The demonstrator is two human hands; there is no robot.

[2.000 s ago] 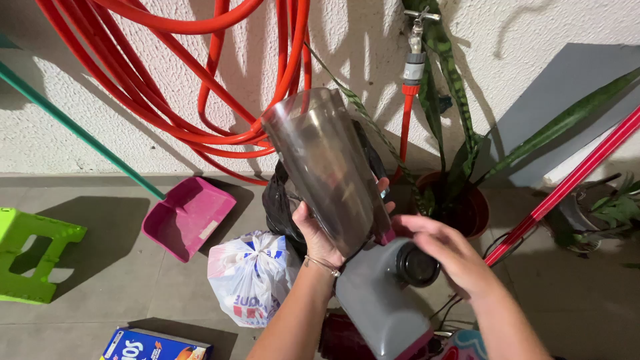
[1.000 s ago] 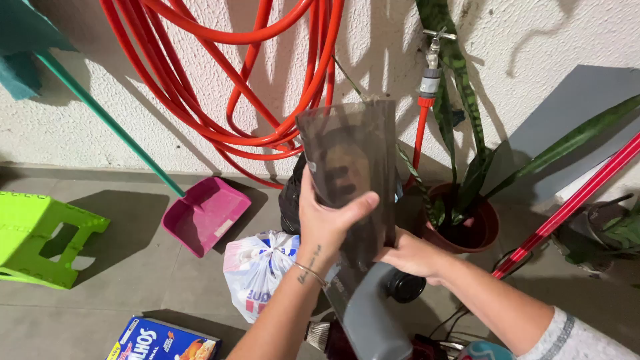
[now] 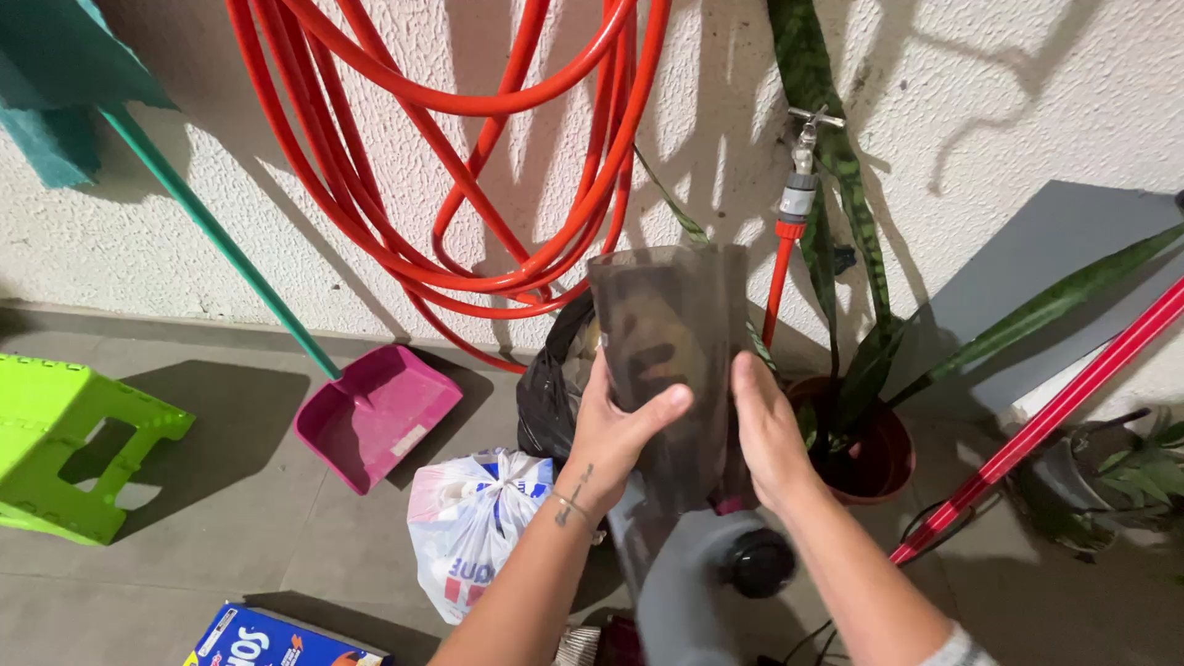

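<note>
A smoky see-through plastic container [image 3: 680,370], open at its top end, stands between my two hands at the centre of the view. My left hand [image 3: 620,425] grips its left side, with the thumb across the front. Flat against the right side lies my right hand [image 3: 763,425], fingers pointing up. Below the container is a grey plastic body [image 3: 684,573] with a round black cap [image 3: 758,562]; the two look joined, but blur hides the joint.
Coiled orange hose [image 3: 518,97] hangs on the wall beside a tap [image 3: 805,148]. On the floor are a pink dustpan [image 3: 379,416], green stool [image 3: 46,444], white bag [image 3: 462,555], black bag [image 3: 546,398], blue box [image 3: 268,638] and potted plant [image 3: 893,453]. A red pole [image 3: 1054,416] slants at right.
My right hand has moved up from near the black cap to the container's right side. The container, tilted left two seconds ago, is now nearly upright.
</note>
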